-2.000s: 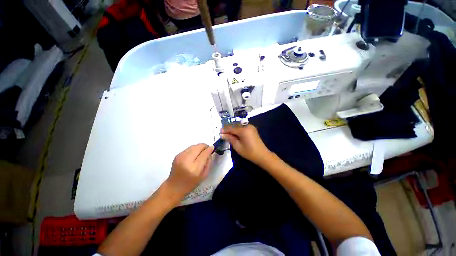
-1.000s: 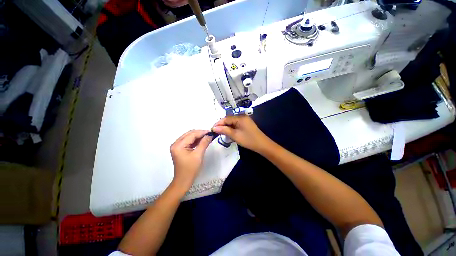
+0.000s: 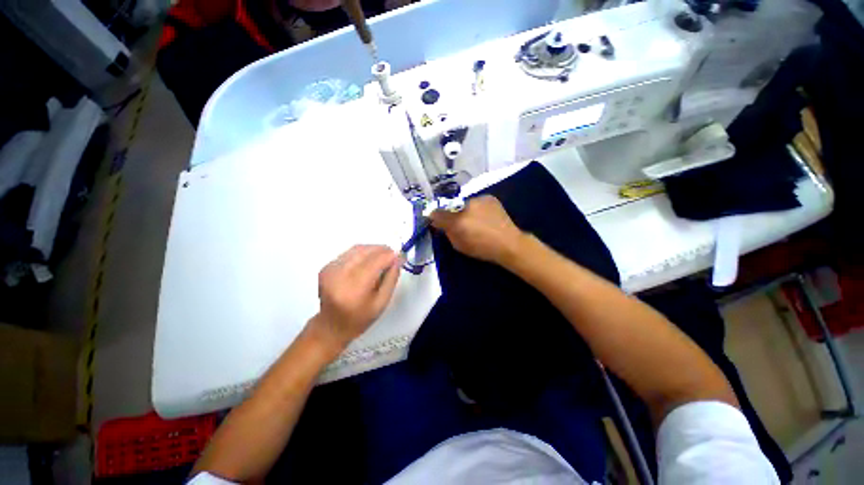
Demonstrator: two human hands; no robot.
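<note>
A large black cloth panel (image 3: 531, 275) lies on the white table right of the needle area and hangs over the front edge toward my lap. A narrow dark strip (image 3: 415, 235) runs between my hands, just in front of the presser foot area (image 3: 438, 201). My left hand (image 3: 360, 287) pinches the strip's near end, left of the panel. My right hand (image 3: 477, 227) is at its other end, close by the needle, with its fingertips partly hidden. The white sewing machine (image 3: 606, 104) stands behind my hands.
A pale-blue trough (image 3: 256, 90) runs behind the table (image 3: 256, 275). Dark cloth pieces (image 3: 734, 185) and a yellow item (image 3: 641, 190) lie by the machine base. A white strip (image 3: 726, 251) hangs at the right table edge. A red crate (image 3: 152, 443) is at lower left.
My hands have moved apart, the right one up toward the needle and the left one slightly down. More of the dark strip now shows between them.
</note>
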